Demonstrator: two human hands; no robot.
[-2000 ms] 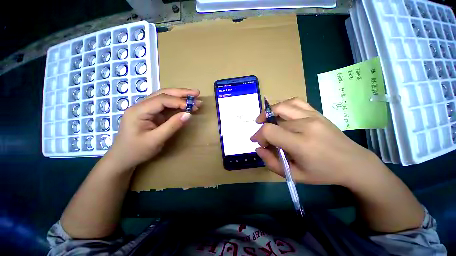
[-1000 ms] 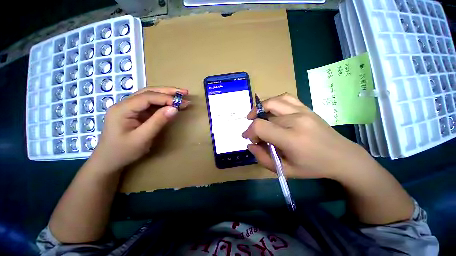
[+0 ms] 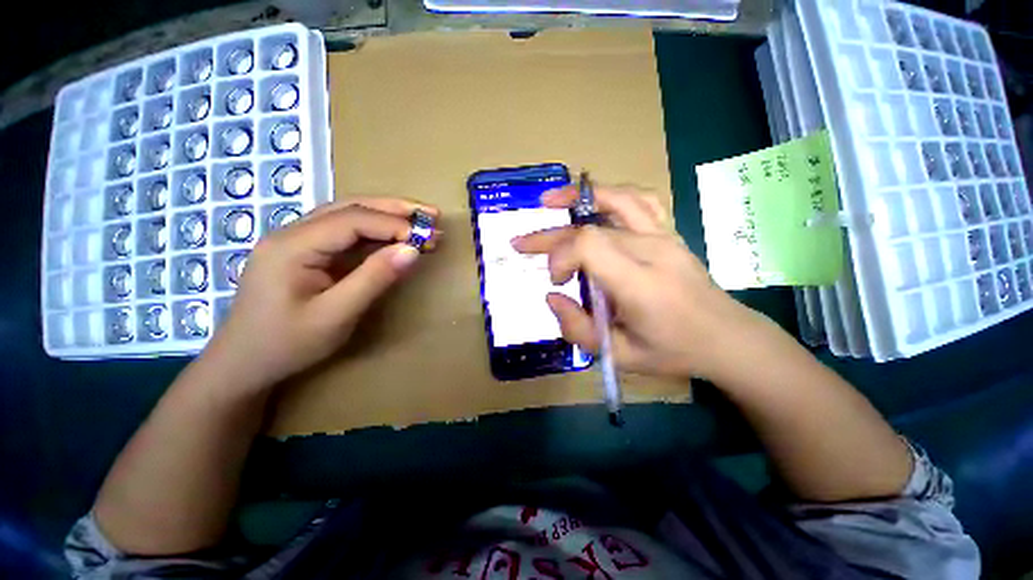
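My left hand (image 3: 323, 283) is left of the phone and pinches a small shiny ring (image 3: 421, 230) between thumb and fingertips. A black smartphone (image 3: 523, 283) lies on the cardboard mat (image 3: 498, 102) with a lit white screen and a blue top bar. My right hand (image 3: 646, 283) is over the phone's right side and holds a slim clear pen (image 3: 603, 340), dark tip up. An extended finger is over the upper middle of the screen; whether it touches cannot be told.
A white tray (image 3: 77, 329) with many round shiny pieces is at the left. Stacked white trays (image 3: 844, 170) stand at the right with a green handwritten note (image 3: 765, 215) on their edge. A flat whitish tray edge (image 3: 589, 7) shows at the top.
My right hand has moved left over the screen, with a finger now extended, and the pen stands more upright. My left hand still holds the ring. The view has shifted slightly.
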